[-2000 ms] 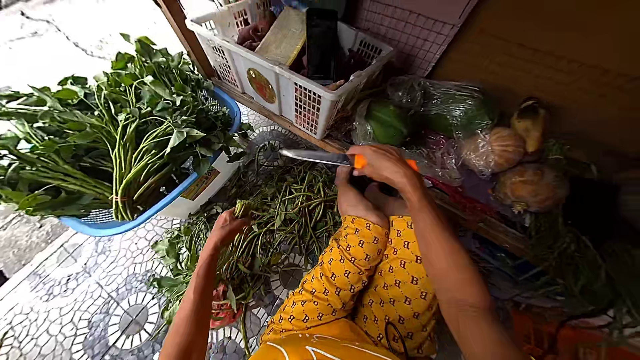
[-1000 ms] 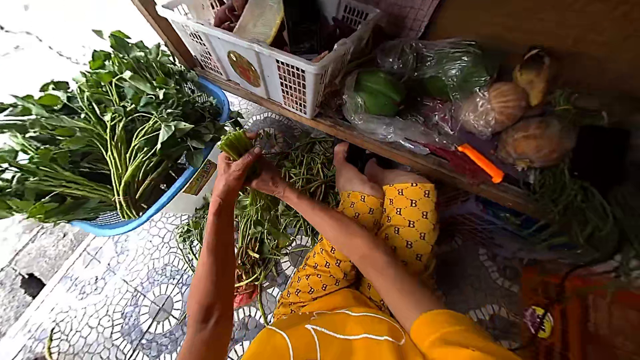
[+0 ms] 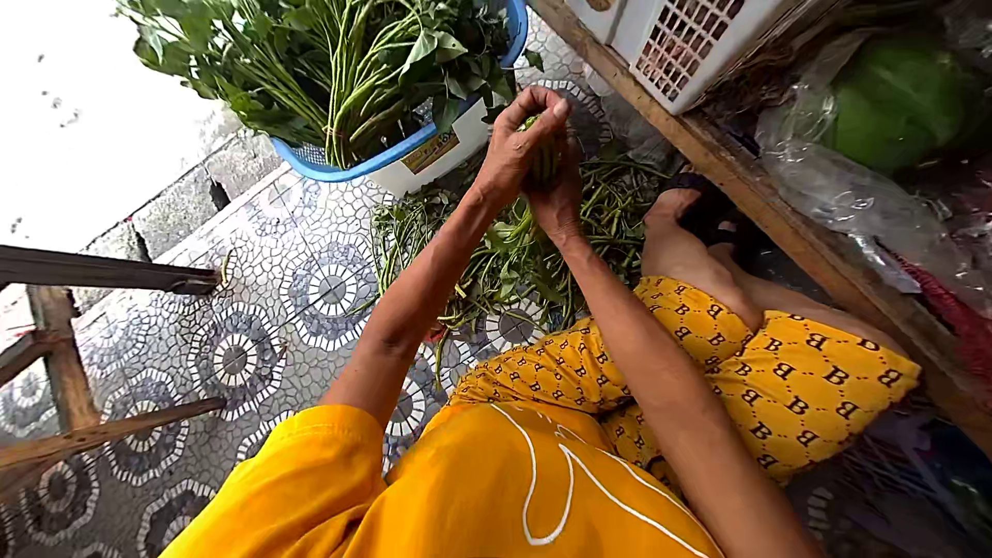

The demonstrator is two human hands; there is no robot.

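My left hand (image 3: 518,143) and my right hand (image 3: 559,190) meet around a bundle of green stems (image 3: 545,159) at the upper middle of the head view. The left fingers are pinched at the bundle's top, and the right hand wraps it from the far side, partly hidden. Below them loose leafy greens (image 3: 519,260) lie heaped on the tiled floor. Up and to the left, a blue plastic basket (image 3: 364,169) holds a big pile of leafy greens with long stems (image 3: 349,85).
A wooden ledge (image 3: 736,167) runs down the right side, bearing a white plastic crate (image 3: 686,58), a green vegetable (image 3: 899,101) and clear plastic bags (image 3: 837,198). Wooden bars (image 3: 101,271) stand at the left. A white container (image 3: 434,155) is under the basket.
Two seconds ago my right hand held an orange-handled knife; one second ago the knife lay on the ledge and both hands were at the stems. The view has swung left and down.
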